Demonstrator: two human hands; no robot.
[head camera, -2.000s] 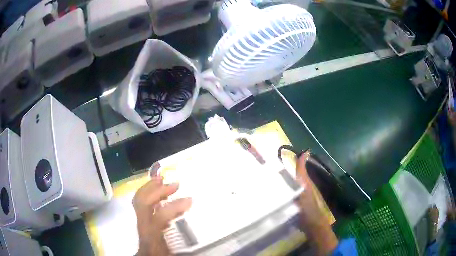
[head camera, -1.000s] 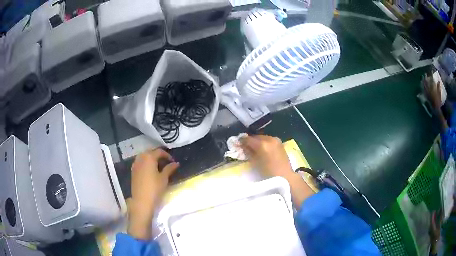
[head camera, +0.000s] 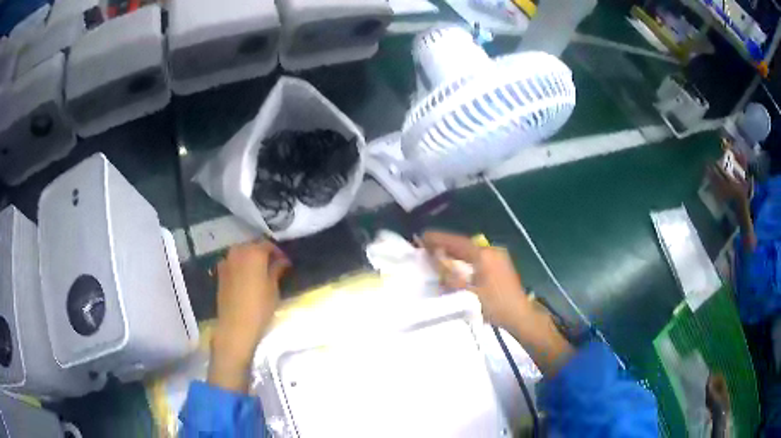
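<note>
The white projector unit (head camera: 385, 376) lies on the yellow-edged mat (head camera: 321, 297) with its flat panel up, cut off by the bottom edge. My left hand (head camera: 250, 272) is over the dark tray (head camera: 330, 257), fingertips together at its left side; whether they hold anything small cannot be told. My right hand (head camera: 479, 269) is at the unit's top right corner, fingers closed around something small and blurred beside the crumpled white wad (head camera: 396, 254). A black cord (head camera: 516, 374) runs down under my right wrist.
An open bag of black rings (head camera: 308, 175) and a white fan (head camera: 488, 111) stand beyond the mat. White units (head camera: 107, 274) stand at left and back left. A green crate (head camera: 728, 359), a flat white piece (head camera: 687, 257) and another person's hands (head camera: 728, 184) are at right.
The unit was first held in both hands, then lay on the mat. Since then my right hand has shifted slightly right and down. A black cord now shows under my right wrist.
</note>
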